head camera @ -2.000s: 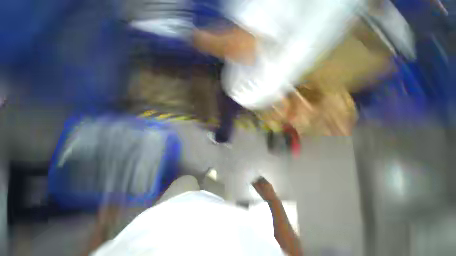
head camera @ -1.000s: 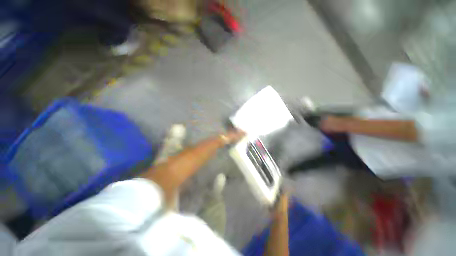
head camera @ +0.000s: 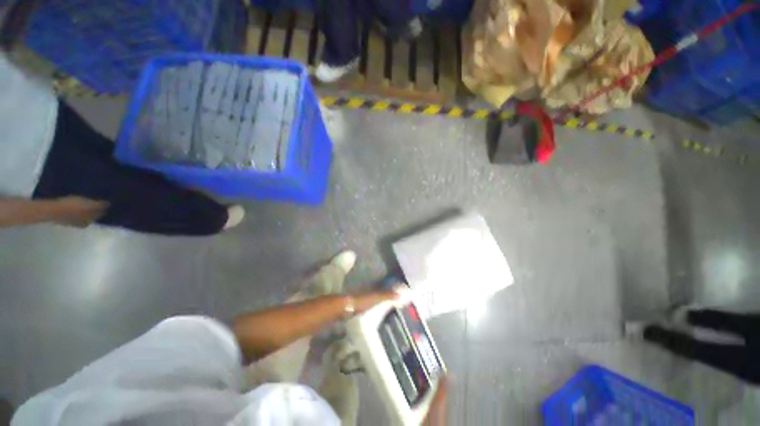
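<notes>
A cream scale indicator head (head camera: 404, 358) with dark displays is tilted in front of me at bottom centre. My left hand (head camera: 390, 296) holds its upper end. My right hand (head camera: 437, 403) is at its lower right side, mostly hidden behind it and cut off by the picture's bottom edge. The square silver-grey scale platform (head camera: 454, 263) lies on the floor just beyond, with bright glare and no crate on it. A blue crate (head camera: 315, 158) filled with rows of grey metal plates (head camera: 221, 116) stands at upper left.
A person in dark trousers (head camera: 125, 191) stands left. Blue crates (head camera: 108, 37), a wooden pallet (head camera: 392, 62), brown paper (head camera: 542, 42) and a dustpan (head camera: 521, 137) line the top by floor tape. Another blue crate (head camera: 617, 403) is lower right; another person's legs (head camera: 708, 333) show right.
The view has swung round and sharpened. Both hands remain at the indicator head. The person formerly close at right now shows only as legs farther off, and a person appears at left.
</notes>
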